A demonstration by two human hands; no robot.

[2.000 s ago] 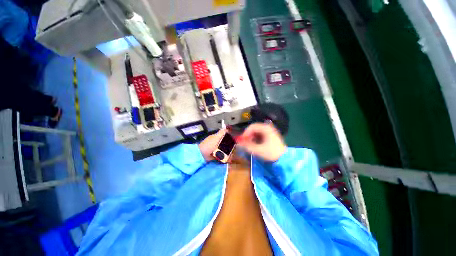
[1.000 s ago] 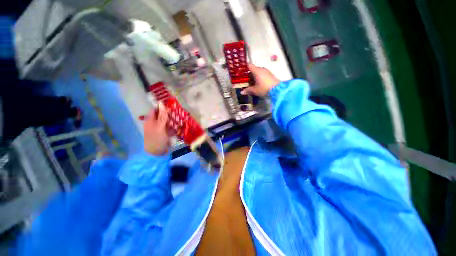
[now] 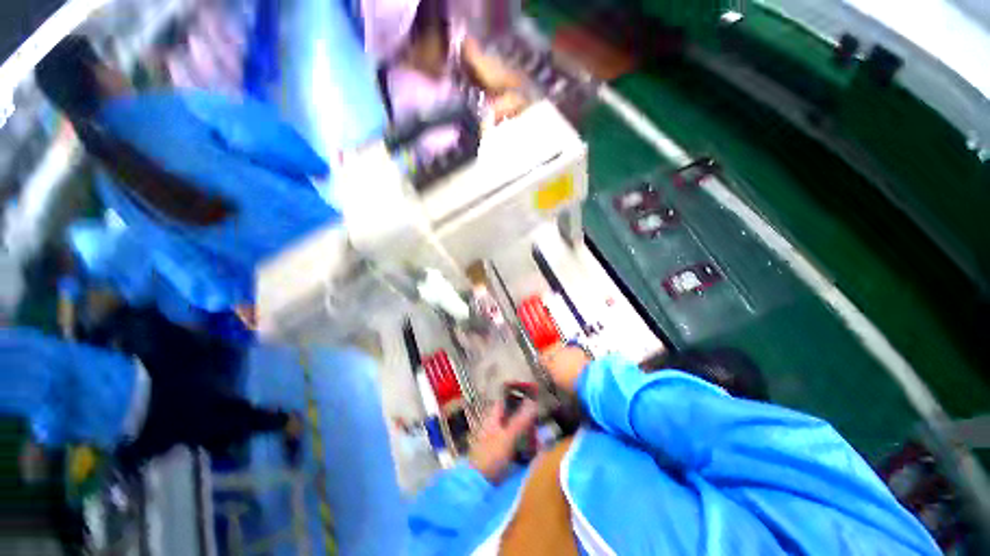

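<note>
The view is blurred. My left hand (image 3: 497,439) is low in front of the machine bed and holds a small dark phone (image 3: 521,400) with a red edge. My right hand (image 3: 565,365) is at the lower end of the red keypad part (image 3: 537,320) in the right fixture; its fingertips are too blurred to tell whether they grip it. Another red keypad part (image 3: 442,377) lies in the left fixture, with a dark piece below it and a blue piece beside it.
The cream-white robot beam (image 3: 499,201) with a yellow label stands over the bed. A clear tray (image 3: 716,315) with several phones lies on the green bench to the right. A black round object (image 3: 711,371) is beside the machine's front corner. People in blue and pink smocks are beyond and left.
The view has swung up and shows more of the room. My left hand no longer holds the long red part but a small dark phone. My right hand is still at the right fixture.
</note>
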